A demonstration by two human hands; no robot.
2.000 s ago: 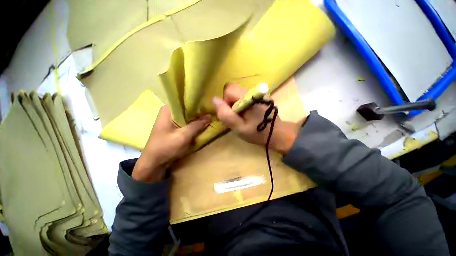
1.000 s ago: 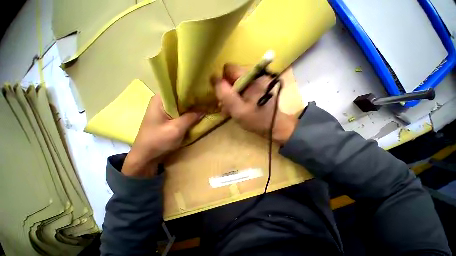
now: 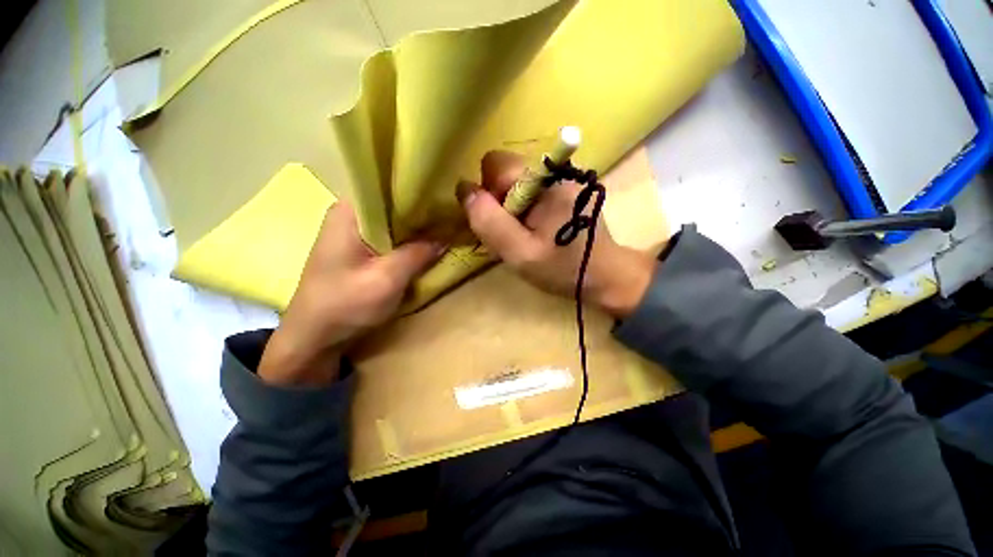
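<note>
The panel [image 3: 610,82], yellow on its folded-back side and khaki on the other, lies over the tan work board [image 3: 436,359]. My left hand [image 3: 354,283] grips its folded near edge, thumb on top. My right hand [image 3: 534,234] holds a yellowish stick [image 3: 536,183] with a white end, tilted up to the right, just right of my left thumb. A black cord [image 3: 584,316] hangs in knotted loops from the stick, over my right hand and down across the board. The stick's lower end is hidden in my fingers.
A blue-rimmed tray [image 3: 811,114] stands at the right. A small hammer [image 3: 860,225] lies at its near corner, with scraps around it. Stacked khaki panels [image 3: 65,348] lie at the left. A white label [image 3: 514,387] is on the board. The table's front edge borders my lap.
The panel, board and left stack have shifted left and slightly up in view. The stick, blurred a second ago, is now sharp. Both hands keep their holds.
</note>
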